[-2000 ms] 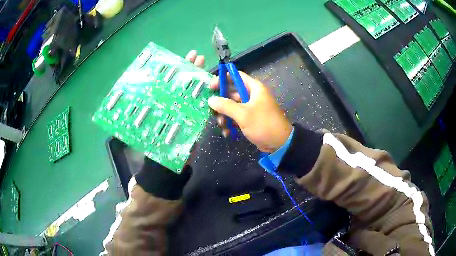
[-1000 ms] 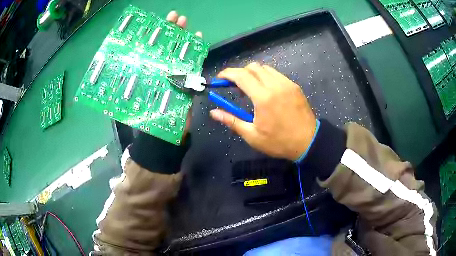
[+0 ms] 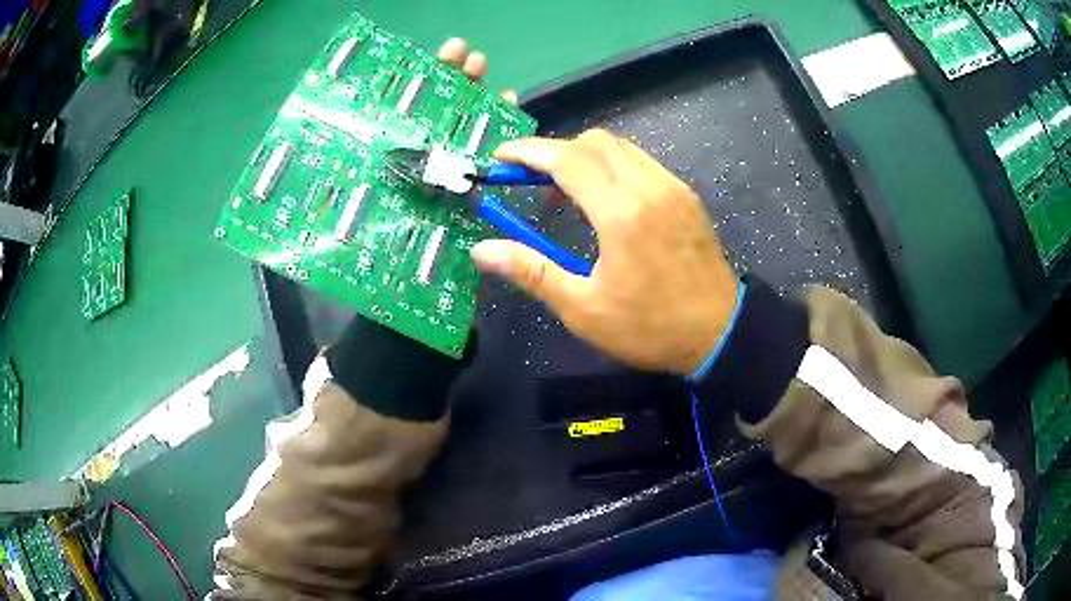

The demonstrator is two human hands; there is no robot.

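Note:
My left hand (image 3: 463, 56) holds the green PCB panel (image 3: 315, 217) tilted over the left part of the black catch tray (image 3: 869, 223); the hand is mostly hidden under the panel, with only fingertips showing past its top edge. White slotted parts stand on the panel. My right hand (image 3: 622, 247) holds the blue-handled diagonal cutters (image 3: 531, 233), handles spread. Their silver jaws lie over the right half of the panel's face; whether they touch a lead cannot be told. A blue strap and cord are at my right wrist.
Bright specks and a black block with a yellow label (image 3: 595, 426) lie in the tray. Loose PCB panels (image 3: 107, 258) lie on the green mat at left. More panels (image 3: 1034, 164) lie on a dark sheet at right. A green spool (image 3: 106, 41) is at far left.
Since two seconds ago, the cutters have turned from pointing up beside the panel to over its face. In the last second, the panel has shifted slightly right.

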